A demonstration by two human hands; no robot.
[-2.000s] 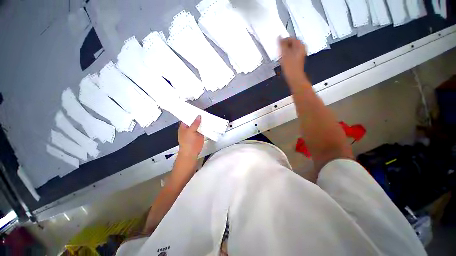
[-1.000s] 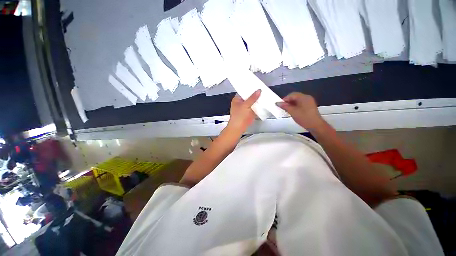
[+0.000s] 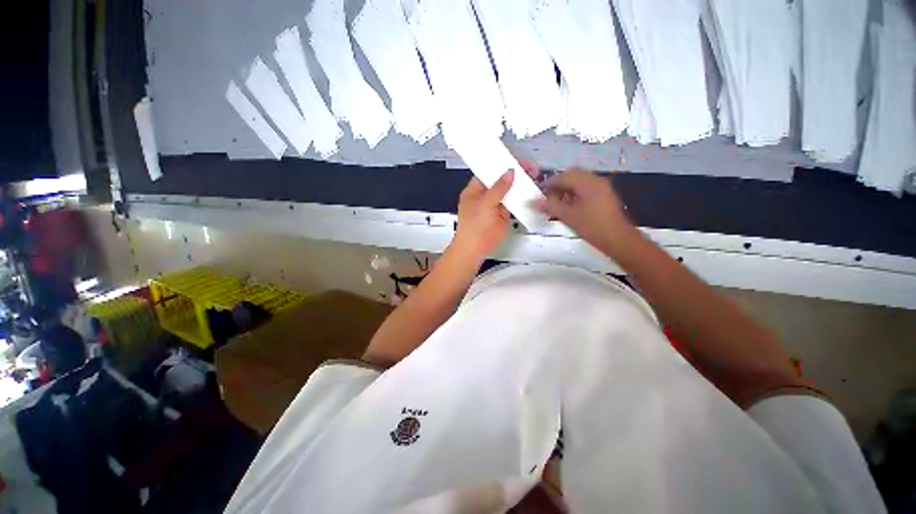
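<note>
A white cut strip (image 3: 492,169) slants from the row of pieces towards the table edge. My left hand (image 3: 484,209) holds it near its lower end, thumb on top. My right hand (image 3: 585,206) is at the strip's lower end, fingers bent and slightly blurred, pinching at its corner. A long row of stacked white cut pieces (image 3: 675,85) lies fanned above my hands on the grey underlay sheet (image 3: 201,90). The pieces at the left end of the row are narrower.
A lone white strip (image 3: 148,141) lies near the left table end. A dark band (image 3: 331,191) and a white edge rail (image 3: 331,223) run along the near side. Below are yellow crates (image 3: 186,306), a brown cardboard box (image 3: 291,346) and dark cloth heaps (image 3: 75,432).
My right hand has come from the row to the held strip's lower end. My left hand still holds the strip. The view has turned and shifted.
</note>
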